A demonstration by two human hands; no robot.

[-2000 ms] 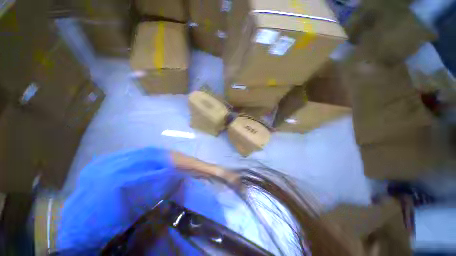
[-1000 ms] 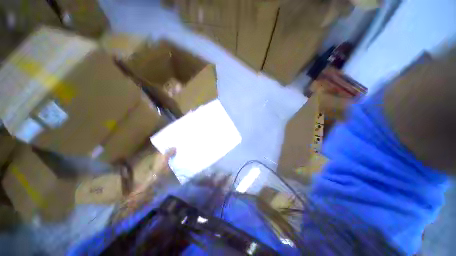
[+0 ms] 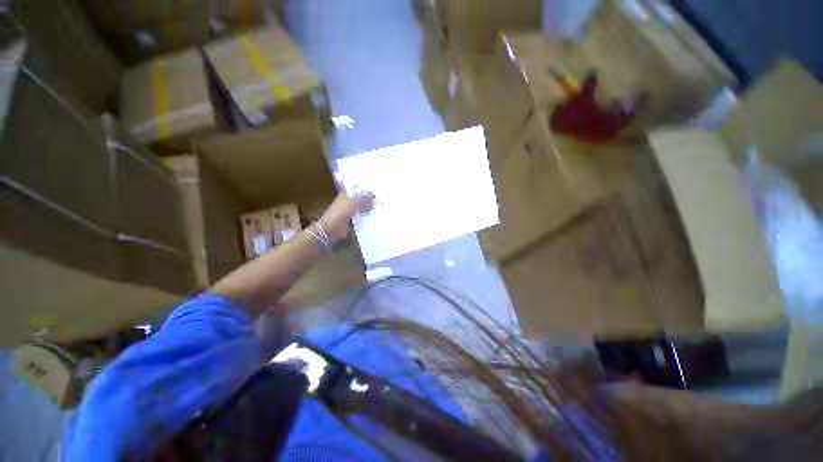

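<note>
My left hand (image 3: 347, 212) holds a white sheet (image 3: 424, 194), which looks like the packing list, by its left edge in front of me. The thumb lies on top of the sheet, and the fingers are hidden behind it. Glare washes out the print. A bracelet is on the wrist. A blurred arm shows at the lower right; my right hand itself cannot be made out. An open carton (image 3: 257, 167) stands left of the sheet with small boxes (image 3: 271, 227) inside.
Taped cartons (image 3: 262, 72) stand at the upper left. Large cartons (image 3: 596, 262) stand on the right, with a red item (image 3: 588, 110) on top. A small branded box (image 3: 45, 372) is at the lower left. Pale floor (image 3: 370, 72) runs between the rows. Hair hangs across the lower middle.
The view has turned. The sheet in my left hand is now farther from my body and nearer the centre. The blue sleeve on the right has gone from its earlier place.
</note>
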